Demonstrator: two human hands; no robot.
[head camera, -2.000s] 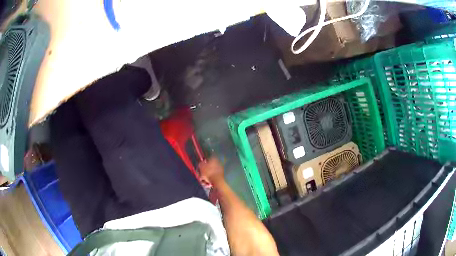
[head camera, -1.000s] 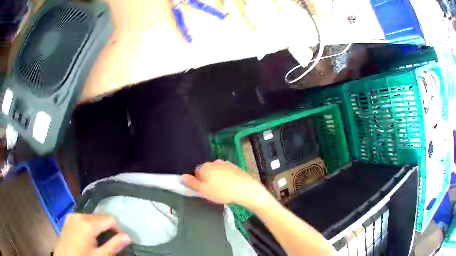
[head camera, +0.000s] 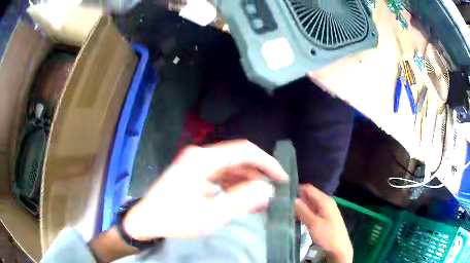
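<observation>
A grey-green housing stands edge-on above my lap, so its open face is hidden. My left hand is blurred and holds it from the left, thumb and fingers at its edge. My right hand holds its right side, partly hidden behind it. Another grey-green fan housing with a round slatted grille and a pale square by its control panel lies at the bench edge, top centre.
An open cardboard box with dark housings stands at left, beside a blue bin. Blue-handled cutters, slim tools and a white cable are at right. Green crates sit low right. Something red is on the floor.
The view has swung left, bringing the cardboard box into sight. The lap housing has been raised from lying flat to edge-on, now between both hands.
</observation>
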